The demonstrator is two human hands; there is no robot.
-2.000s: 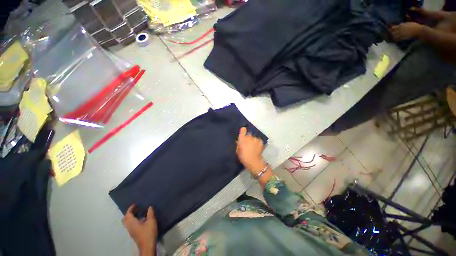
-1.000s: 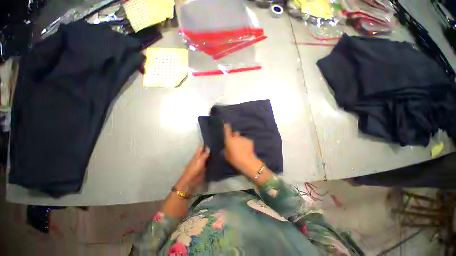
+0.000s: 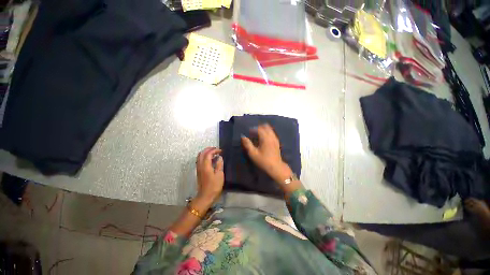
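A dark garment (image 3: 285, 156), folded to a compact square, lies on the pale table (image 3: 156, 156) in front of me. My right hand (image 3: 263, 149) is on top of it, fingers slightly spread. My left hand (image 3: 210, 172) is at its left edge, thumb and fingers apart and curved; it does not clearly grip the cloth. Clear polybags (image 3: 274, 48) with red bands lie overlapped beyond the garment. A yellow sticker sheet (image 3: 208, 59) lies left of them.
A large dark garment pile (image 3: 70, 80) covers the table's left. Another dark pile (image 3: 419, 139) lies at the right. A tape roll (image 3: 335, 32) and bagged yellow sheets (image 3: 370, 35) are at the far side. Another person's hand (image 3: 476, 207) shows at the right edge. Red strips litter the floor.
The garment was a long folded strip, then a loosely folded square, and now lies as a neater square. Both hands came together around it. The camera view has turned and shifted.
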